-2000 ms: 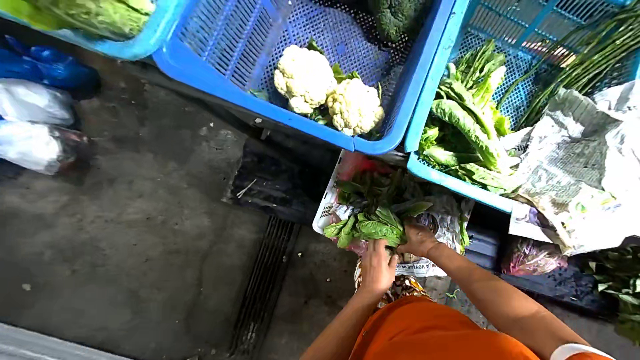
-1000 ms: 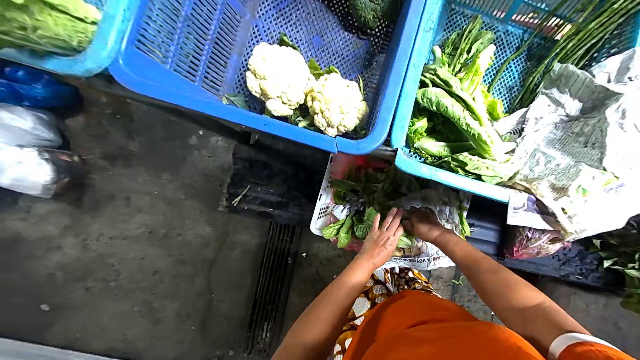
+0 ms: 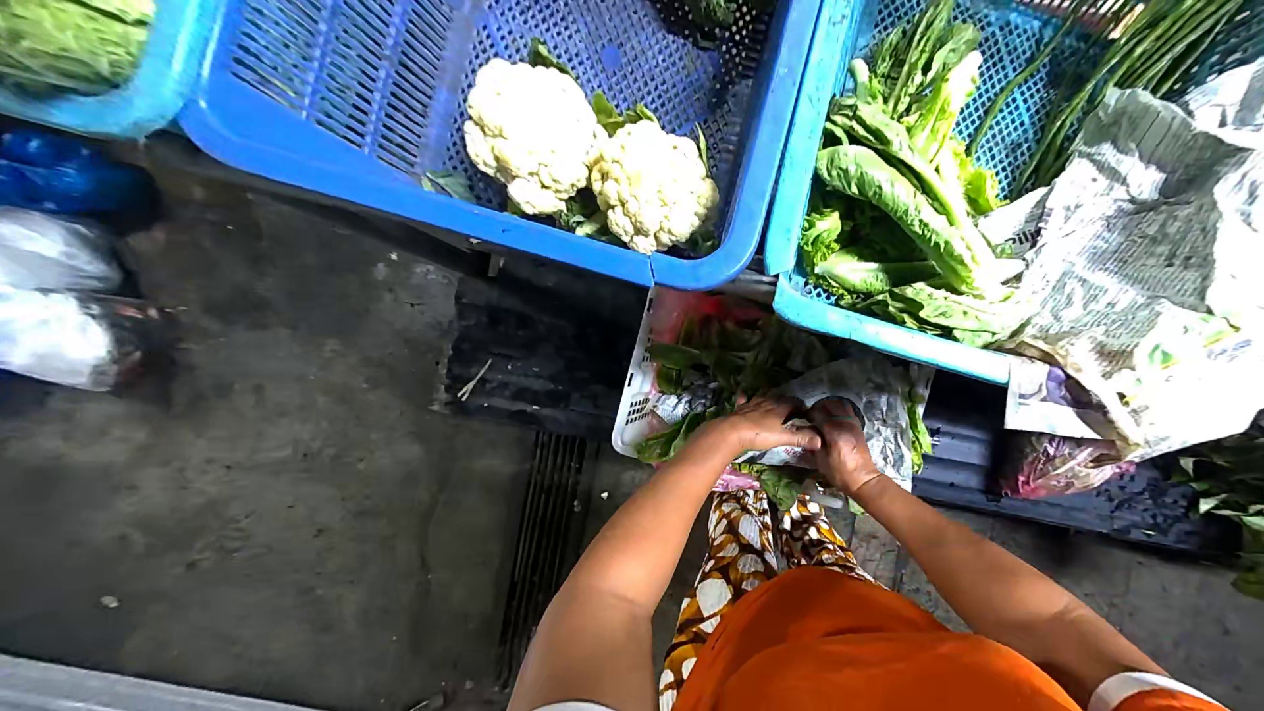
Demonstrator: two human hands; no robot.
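Note:
Both my hands are low over a white plastic basket [image 3: 632,410] of leafy greens [image 3: 731,355] and newspaper [image 3: 874,395]. My left hand [image 3: 765,427] lies over the greens and paper, its fingers partly hidden. Beside it, my right hand [image 3: 839,439] is curled against the newspaper, close to the left thumb; something dark shows at its fingers. What either hand grips cannot be made out. Some green leaves [image 3: 780,487] hang at the near edge of the basket below my hands.
A blue crate [image 3: 415,212] with two cauliflowers [image 3: 533,128] stands above the basket. To its right is a light-blue crate [image 3: 889,341] of leafy vegetables [image 3: 908,217] and crumpled newspaper [image 3: 1136,247]. Plastic bags [image 3: 54,336] lie at the left; a floor grate [image 3: 543,543] runs below.
My left hand was spread over the leaves a second ago; now it is bent inward beside my right hand. Leaves now show at the near edge below the hands.

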